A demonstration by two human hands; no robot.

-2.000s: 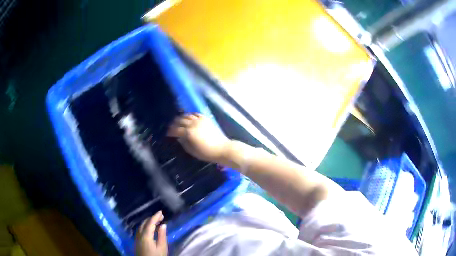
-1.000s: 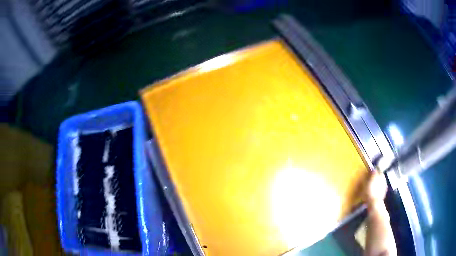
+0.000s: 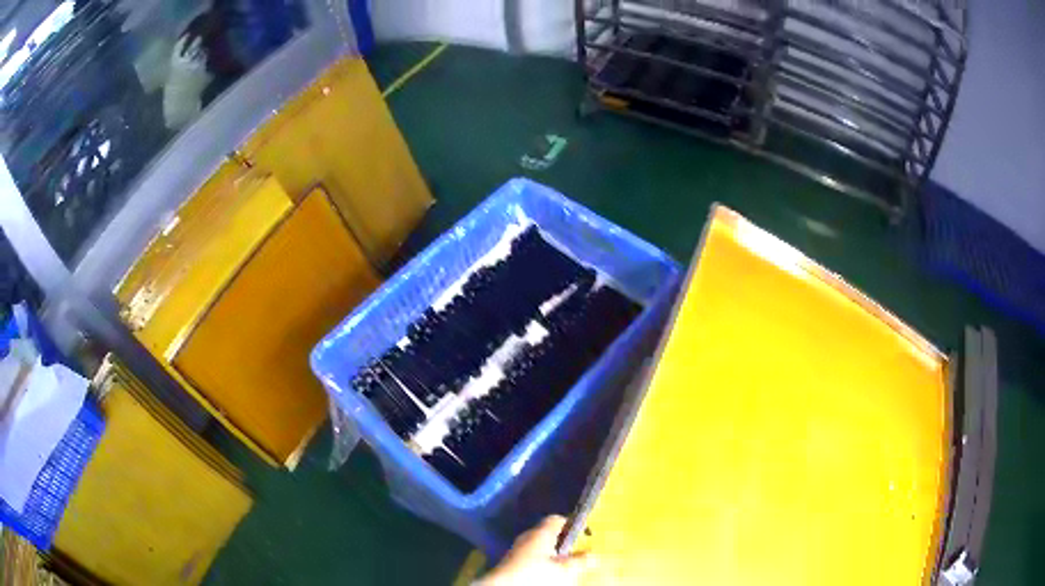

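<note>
The large yellow tray (image 3: 779,424) with a thin metal edge fills the lower right, running out of the bottom of the picture. No parts show on its visible surface. My left hand (image 3: 536,561), cut off by the bottom edge, grips the tray's left metal edge. My right hand is not in view. The blue crate (image 3: 403,300), lined with clear film, stands left of the tray. Black parts (image 3: 493,298) lie in it in two packed rows, with a strip of white liner (image 3: 493,372) showing between them.
Several yellow boards (image 3: 275,332) lean against a glazed partition (image 3: 172,92) at left. A smaller blue basket (image 3: 63,464) with white sheets (image 3: 37,401) is at the far left. A metal rack (image 3: 762,86) stands at the back. A grey rail (image 3: 976,446) runs right of the tray.
The view has swung, bringing the leaning boards and rack into sight. My right hand has left the picture from the tray's right edge; my left hand now shows on the left edge.
</note>
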